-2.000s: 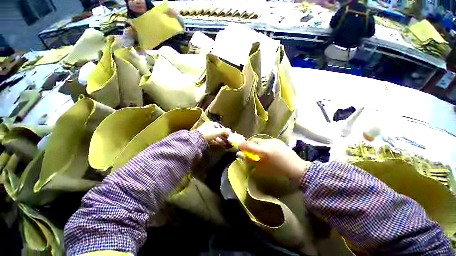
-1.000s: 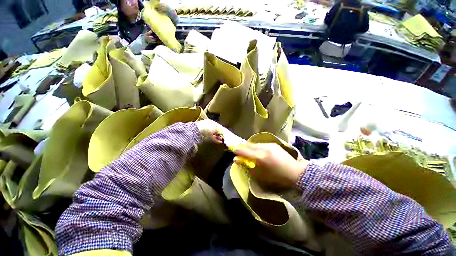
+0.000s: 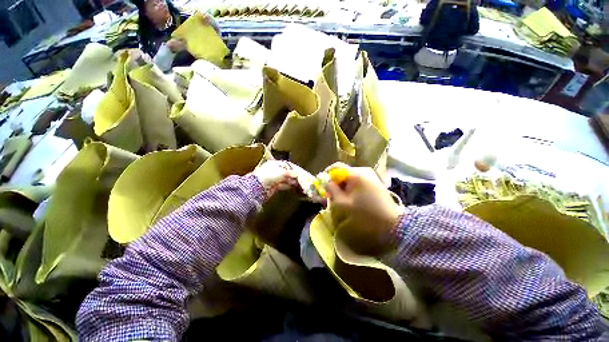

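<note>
My right hand (image 3: 357, 197) is closed on a small tool with a bright yellow handle (image 3: 338, 176). My left hand (image 3: 277, 175) pinches something small and whitish and dark, close to the tool's tip; its shape is too blurred to tell. The two hands nearly touch above a bag body (image 3: 357, 284), whose curled opening shows yellow inside, below my right hand. More bag bodies (image 3: 148, 190) stand open beyond and beside my left forearm. What my left fingers hold underneath is hidden.
Several bag bodies (image 3: 290, 100) stand on the white table (image 3: 507, 110). At right lie a thin dark tool (image 3: 425, 137), a black scrap (image 3: 449, 138), a small tan round thing (image 3: 485, 163) and yellowish strips (image 3: 517, 190). A person (image 3: 157, 30) holds a yellow panel across the bodies; another stands beyond the table.
My right hand has turned, and the yellow handle now points up instead of down below the fingers. The person across has spread and lowered the yellow panel. The view has shifted slightly.
</note>
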